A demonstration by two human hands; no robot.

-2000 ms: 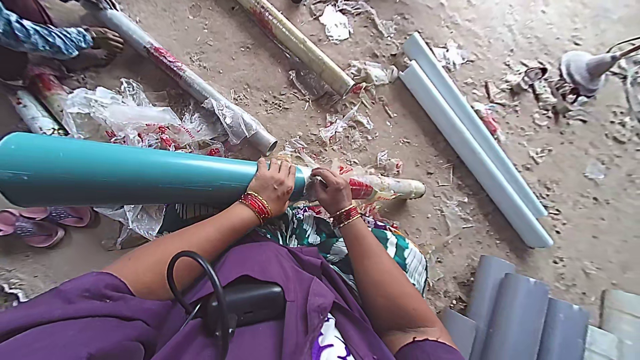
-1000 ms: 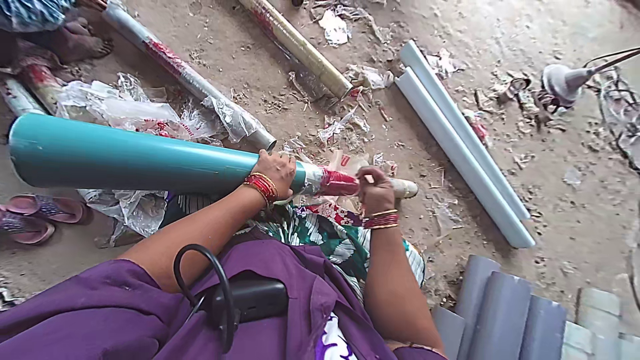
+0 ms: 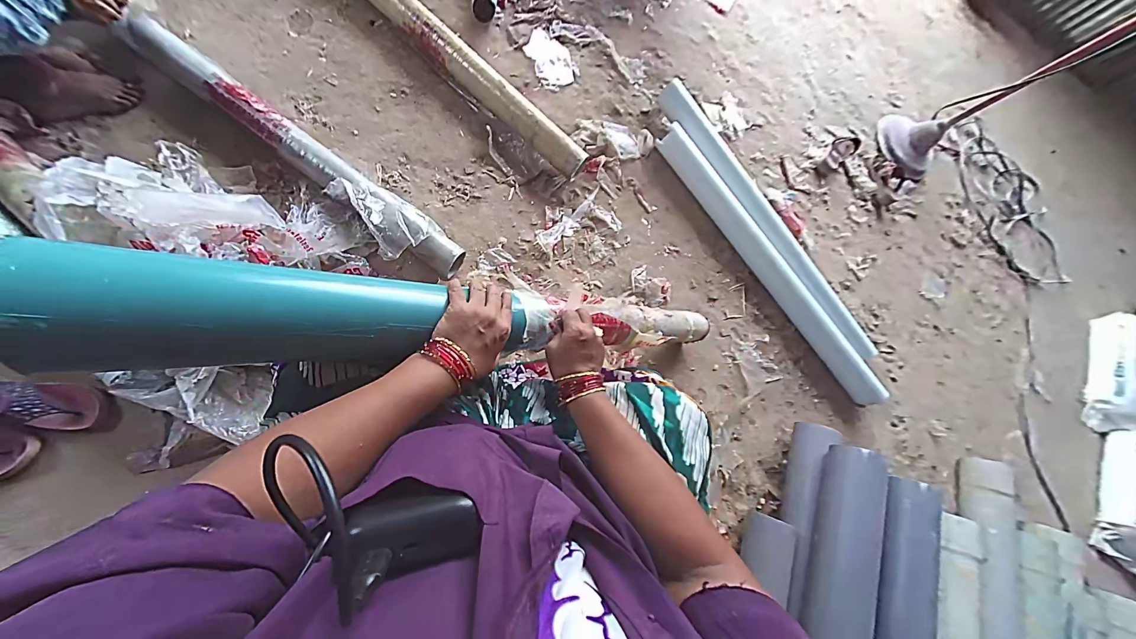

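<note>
A roll of teal sheet (image 3: 222, 306) lies across my lap, wide at the left and narrowing to the right. From its narrow end sticks out a core tube (image 3: 679, 325) wrapped in clear and red plastic film (image 3: 612, 327). My left hand (image 3: 477, 327) grips the teal roll near its right edge, fingers over the top. Just right of that edge, my right hand (image 3: 575, 344) has its fingers closed on the plastic film around the tube.
Crumpled plastic wrap (image 3: 177, 209) and a grey wrapped roll (image 3: 266, 129) lie at left, near another person's foot (image 3: 75, 89). A yellowish roll (image 3: 497, 89) lies ahead. Two pale blue rolls (image 3: 763, 257) lie to the right, grey rolls (image 3: 843, 541) at lower right. A lamp-like fixture (image 3: 905, 146) hangs at upper right.
My right hand has moved left along the tube, from the red film back to beside the teal edge. My left hand still holds the roll.
</note>
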